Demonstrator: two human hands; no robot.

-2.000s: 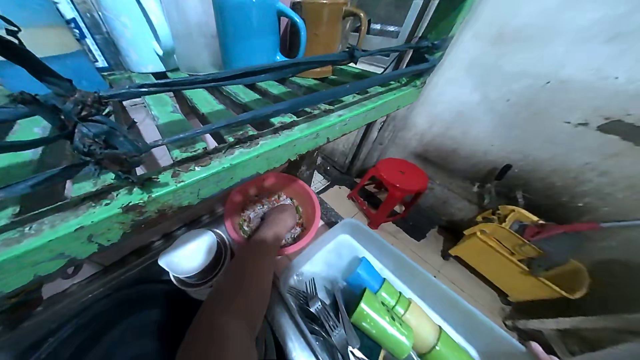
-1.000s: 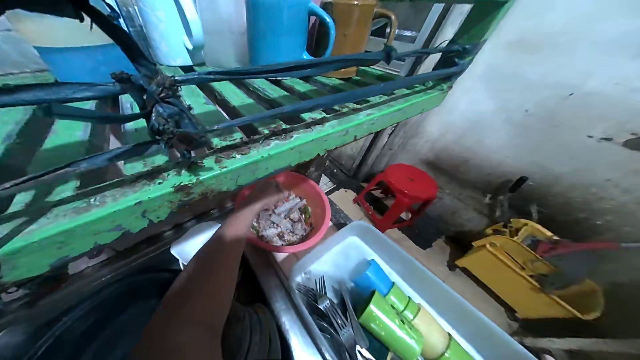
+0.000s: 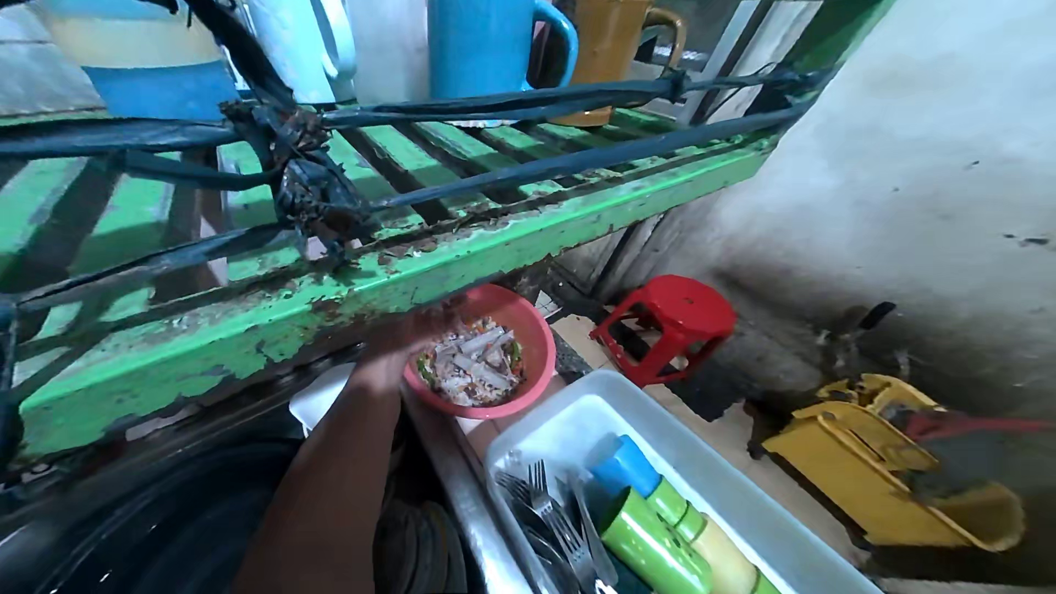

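Note:
My left hand (image 3: 425, 326), blurred by motion, is at the upper left rim of a pink plastic bowl (image 3: 540, 363). Whether its fingers grip the rim cannot be told. Food scraps (image 3: 474, 363), pale pieces with bits of green and red, lie in the bowl. Left of my forearm a white dish (image 3: 318, 396) is partly hidden. Right of the bowl stands a pale plastic tub (image 3: 701, 458) holding metal forks (image 3: 557, 516), a green cup (image 3: 656, 540), a blue cup (image 3: 624, 466) and more cups. My right hand is out of view.
A green slatted rack (image 3: 495, 256) with mugs (image 3: 478, 49) overhangs the bowl. Below it are a dark basin (image 3: 165, 520), a metal edge (image 3: 462, 487) and stacked dishes (image 3: 421, 544). A red stool (image 3: 676, 309) and a yellow mop bucket (image 3: 866, 478) stand on the floor.
My left hand was down in the scraps inside the pink bowl two seconds ago. It has since moved out to the bowl's upper left rim, and the scraps are uncovered.

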